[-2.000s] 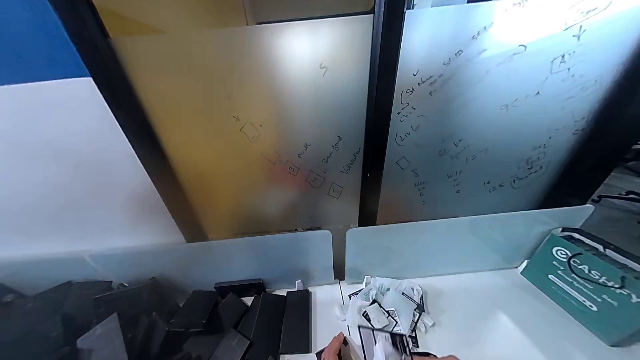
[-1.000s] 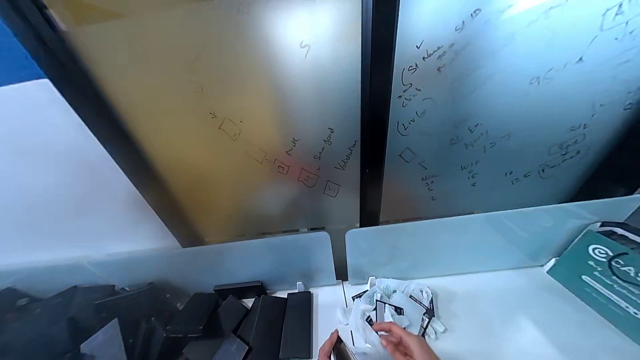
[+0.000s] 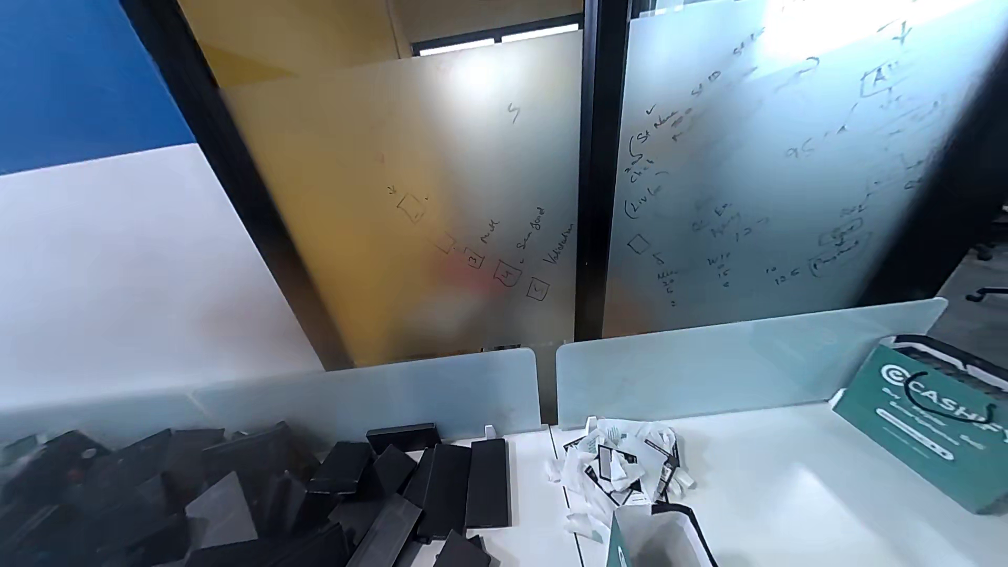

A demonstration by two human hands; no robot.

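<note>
Neither of my hands shows in the head view now. At the bottom edge, right of centre, stands an open paper bag [image 3: 661, 539], green outside and white inside, with a black handle or trim; its lower part is cut off by the frame. Just behind it lies a pile of crumpled white wrappers and plastic [image 3: 622, 468] with black-edged pieces among them. To the left, several black boxes [image 3: 488, 482] lie side by side and heaped on the white desk [image 3: 772, 472].
A large green paper bag [image 3: 917, 425] with printed writing leans at the right. Low frosted partitions [image 3: 740, 366] run along the desk's back edge, before glass panels [image 3: 441, 236] with handwriting. A heap of dark boxes [image 3: 142, 488] fills the left.
Both hands, seen near the wrapper pile a second ago, have left the view. An open green and white bag now shows at the bottom edge.
</note>
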